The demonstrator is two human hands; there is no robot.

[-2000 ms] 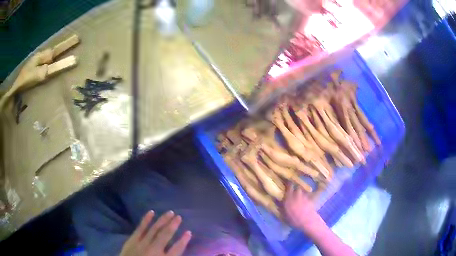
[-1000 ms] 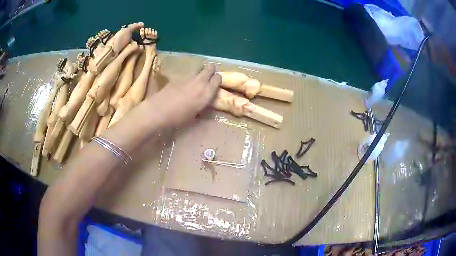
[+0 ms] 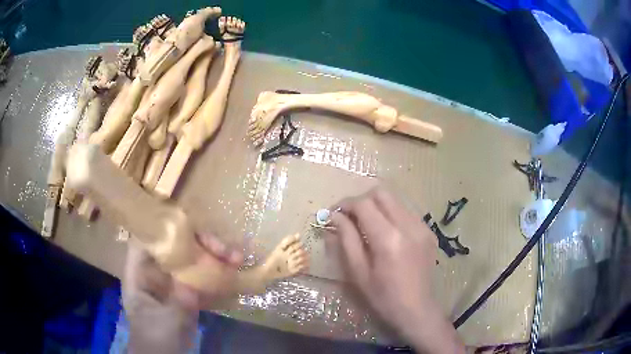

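My left hand (image 3: 183,276) holds a tan figure leg (image 3: 159,238) at the lower left, its bare foot pointing right and its other end up to the left, blurred. My right hand (image 3: 387,259) is over the work pad, its fingertips at the small white glue cap (image 3: 323,216) and a thin pale stick (image 3: 322,226); the grip is partly hidden. Another tan leg (image 3: 332,104) lies above the pad, toes left. A dark strap (image 3: 284,148) lies beside its foot. More dark straps (image 3: 451,235) lie right of my right hand, which partly covers them.
A heap of legs with dark toe bands (image 3: 162,104) lies at the left. A green conveyor (image 3: 346,41) runs behind the bench. A black cable (image 3: 553,193), a metal rod (image 3: 539,276) and a white bottle-like item (image 3: 534,218) are at the right.
The left hand now holds one leg low at the left; the other stays above the pad. The right hand has come in at the cap. Loose straps now lie by the resting foot.
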